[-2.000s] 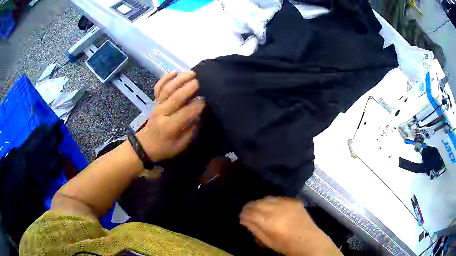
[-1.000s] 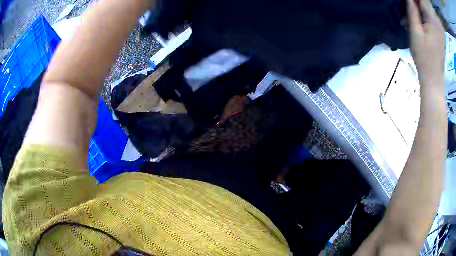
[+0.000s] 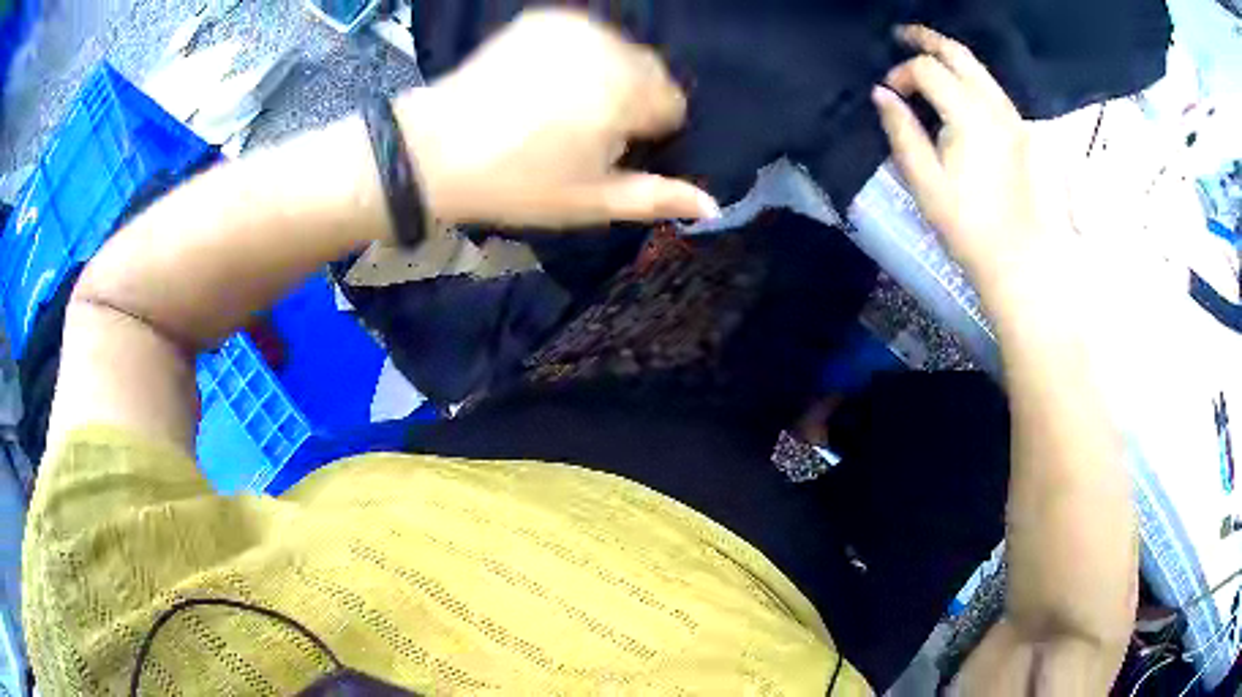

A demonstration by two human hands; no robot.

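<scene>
A large black garment piece (image 3: 804, 82) lies across the top middle of the view, over the table's front edge. My left hand (image 3: 559, 123) is on its left part, thumb pointing right, fingers bent at the cloth; whether it grips is not clear. My right hand (image 3: 960, 136) is over the cloth's right part, with fingers apart and bent on or just above it. A pale grey-white cloth edge (image 3: 783, 198) shows below the black fabric between the hands.
The white table (image 3: 1158, 341) runs down the right, with a ruler strip (image 3: 926, 252) along its front edge. Snips (image 3: 1223, 443) and a black strip (image 3: 1212, 302) lie at far right. A blue crate (image 3: 252, 415) stands at left. Dark cloth covers the lap.
Both hands have come back from the top of the view toward the middle. The black fabric has shifted and lies lower on the left. The snips and black strip have come into view.
</scene>
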